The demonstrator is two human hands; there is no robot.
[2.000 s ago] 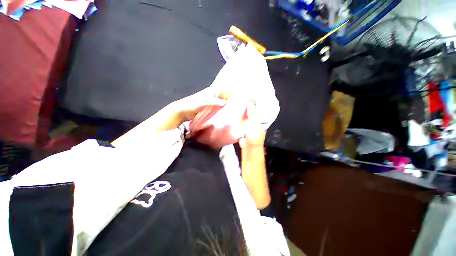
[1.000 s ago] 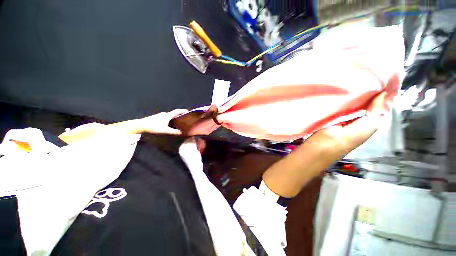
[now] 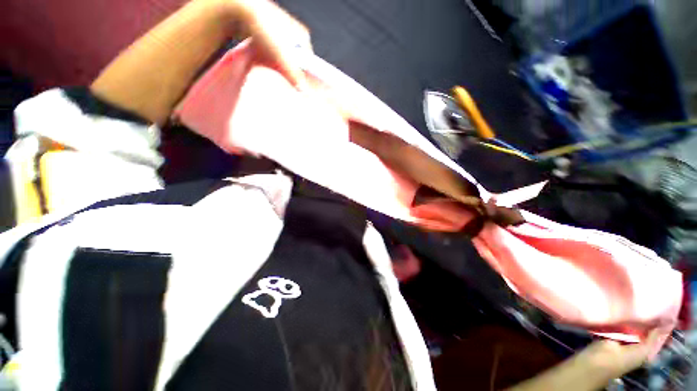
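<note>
A large strip bundle (image 3: pixel 581 279), pale pink and near white in bright light, stretches across the view from upper left to lower right. A dark brown tie (image 3: pixel 487 210) pinches it right of its middle like a bow, and a pale strip end sticks out there. My left hand (image 3: pixel 279 42) grips the bundle's upper left part from above. My right hand (image 3: pixel 630 353) holds its lower right end; the hand is partly hidden and blurred. The bundle is held in the air above my lap and the table edge.
A steam iron (image 3: pixel 451 118) with an orange-yellow handle rests on the black table (image 3: pixel 382 46) beyond the bundle. Its blue and yellow lines run right. A blue basket (image 3: pixel 642 69) with white items stands at the upper right. A maroon surface (image 3: pixel 99 30) lies at upper left.
My left hand has moved from the tied middle to the upper left part, spreading that side out. My right hand has moved lower right with its end. The view has shifted left.
</note>
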